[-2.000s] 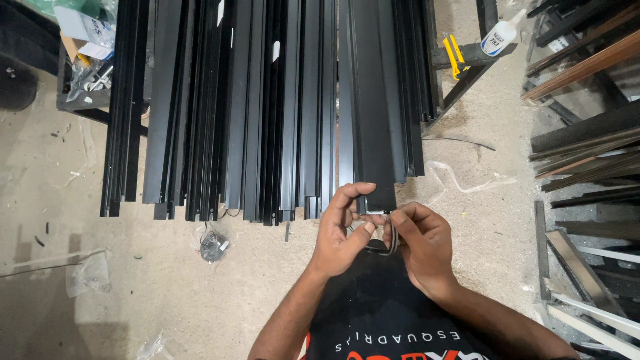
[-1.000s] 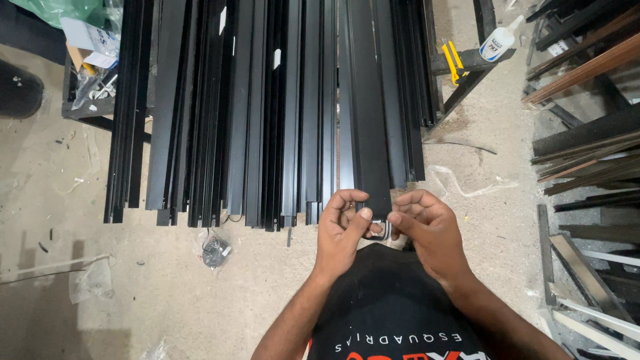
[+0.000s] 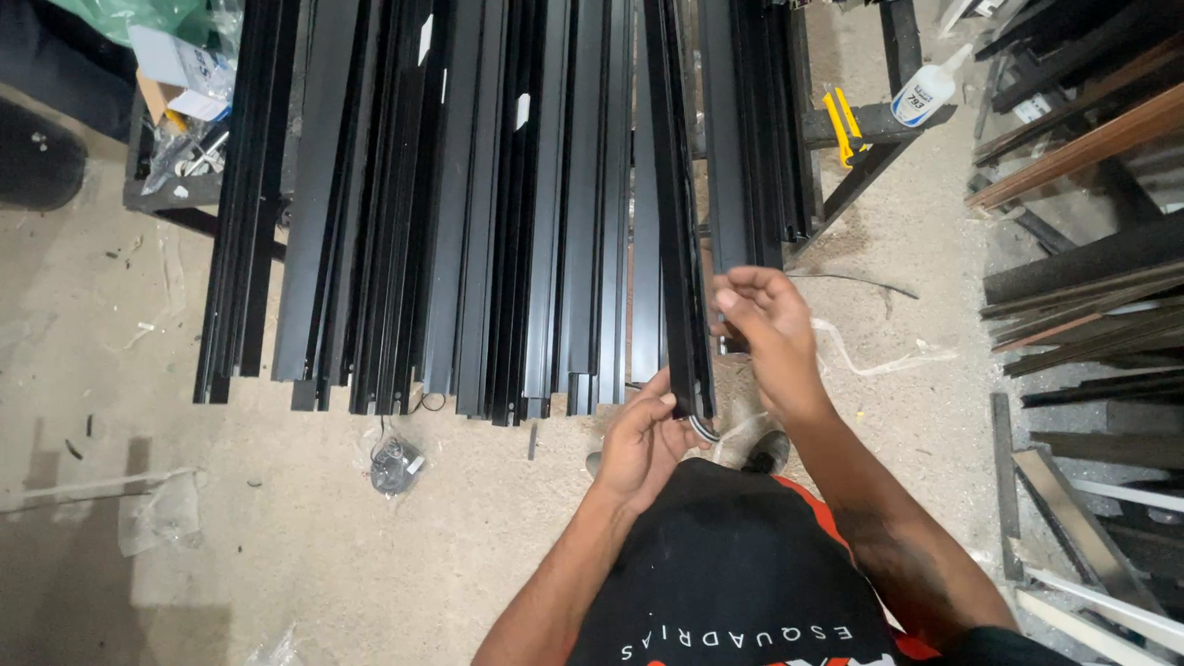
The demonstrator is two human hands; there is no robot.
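A long black metal profile [image 3: 683,240] is tilted onto its side, its near end resting in my left hand [image 3: 643,439], whose fingers and thumb are around that end. From the end, a short loop of grey and dark strip [image 3: 704,429] curves out by my fingertips. Just right of the profile is my right hand [image 3: 763,324], slightly blurred, fingers curled and thumb raised; whether it holds anything cannot be made out. More black profiles [image 3: 453,231] lie side by side to the left, and others [image 3: 726,166] to the right.
A dark metal stand [image 3: 874,120] carries a white bottle [image 3: 925,92] and a yellow cutter [image 3: 844,128]. Racked profiles [image 3: 1073,287] fill the right side. On the floor lie a bagged dark coil [image 3: 398,465] and clear plastic [image 3: 159,513]. A box [image 3: 171,65] stands at upper left.
The profile at my hands has been turned from its broad flat face onto its side. My right hand has moved from its near end to farther up beside it.
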